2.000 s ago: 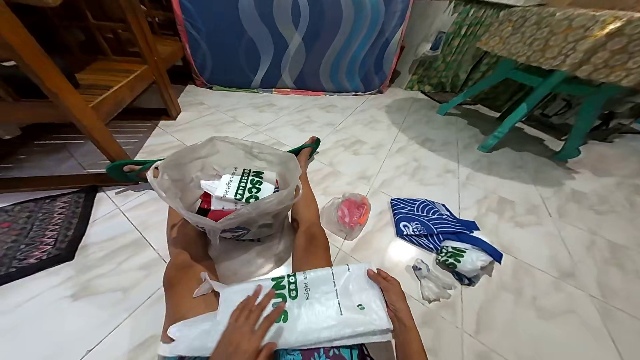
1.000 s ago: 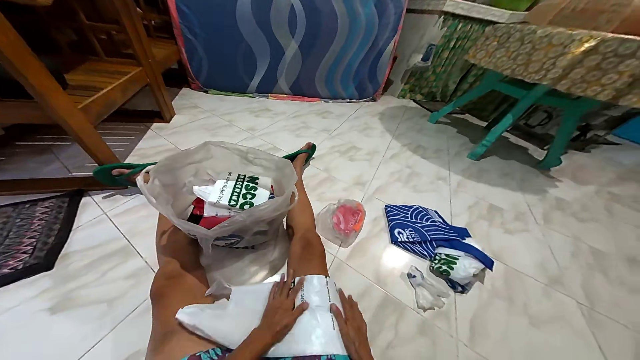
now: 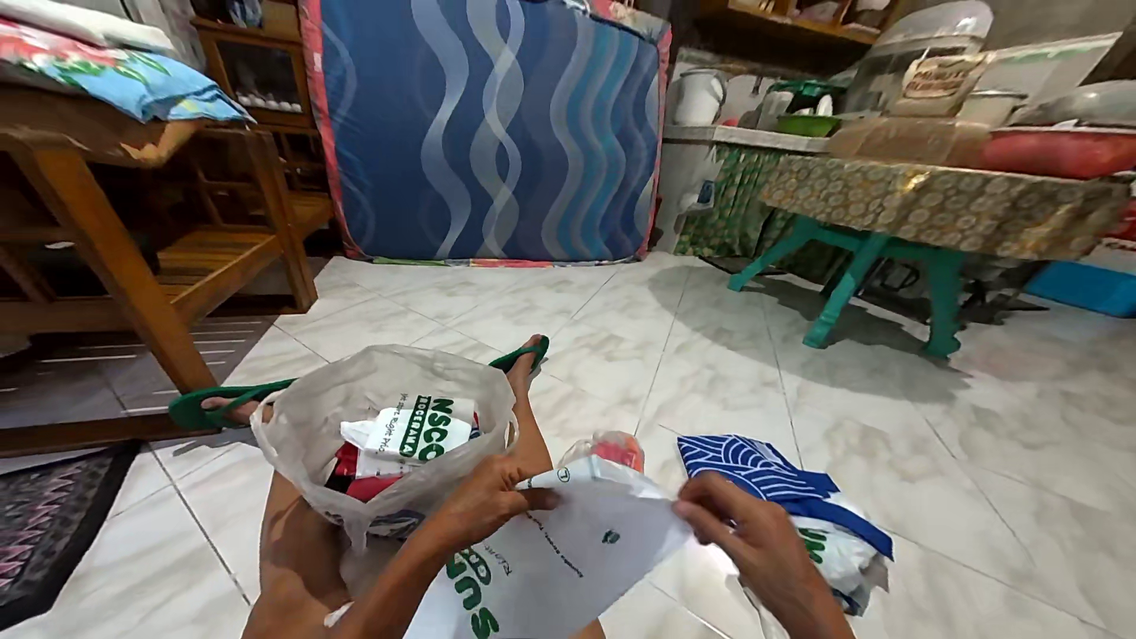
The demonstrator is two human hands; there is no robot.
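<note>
A white plastic shopping bag with green print [image 3: 577,550] hangs between my hands over my lap. My left hand [image 3: 497,501] pinches its upper left edge, and my right hand [image 3: 754,541] grips its upper right corner. Between my legs stands a large translucent plastic bag [image 3: 311,470], its mouth wide, holding a folded white printed bag [image 3: 413,430] and red items. Beyond the held bag lies a small clear bag with pink-orange contents [image 3: 619,450]. A blue and white patterned bag [image 3: 754,466] lies on the floor near my right hand, beside a crumpled white printed bag [image 3: 839,550].
A wooden bench [image 3: 115,240] stands at the left, above a dark patterned mat [image 3: 62,524]. A blue mattress [image 3: 497,133] leans upright ahead. At the right is a cloth-covered table [image 3: 932,200] with green legs. My feet wear green flip-flops [image 3: 213,406].
The white printed bag lay flat on my lap under both hands; now it is raised, with its edge held between them. The view has tilted upward.
</note>
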